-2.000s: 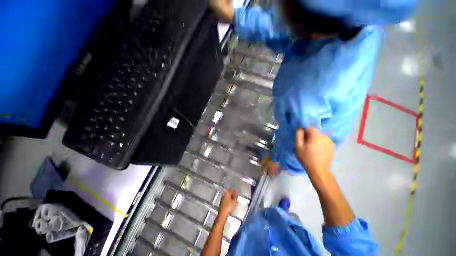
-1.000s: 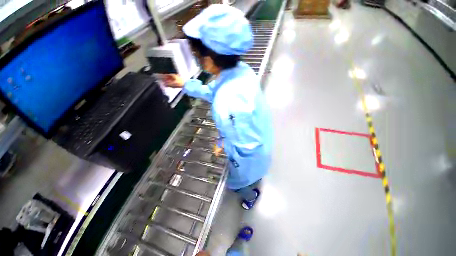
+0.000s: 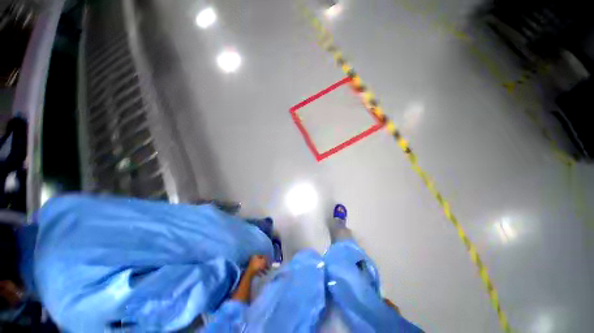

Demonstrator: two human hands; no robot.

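My left hand [image 3: 258, 264] is low, left of my light blue smock [image 3: 296, 296], close to another person's smock. It is small and blurred, with no object visible in it. Its finger position is unclear. Only a sliver of my right hand [image 3: 391, 304] shows at my smock's right side, mostly hidden. The roller conveyor [image 3: 124, 123] runs along the left, blurred, beyond reach of both hands.
A person in a light blue smock [image 3: 150, 260] is close on my left. A red tape square [image 3: 305, 135] and yellow-black floor tape [image 3: 402, 142] mark the glossy grey floor [image 3: 260, 130]. My dark blue shoe [image 3: 339, 211] is ahead. Dark equipment [image 3: 553, 65] stands at upper right.
The view has turned right and down, away from the monitor and keyboard, towards the floor. The other person now appears at lower left. My left hand has come into fuller view.
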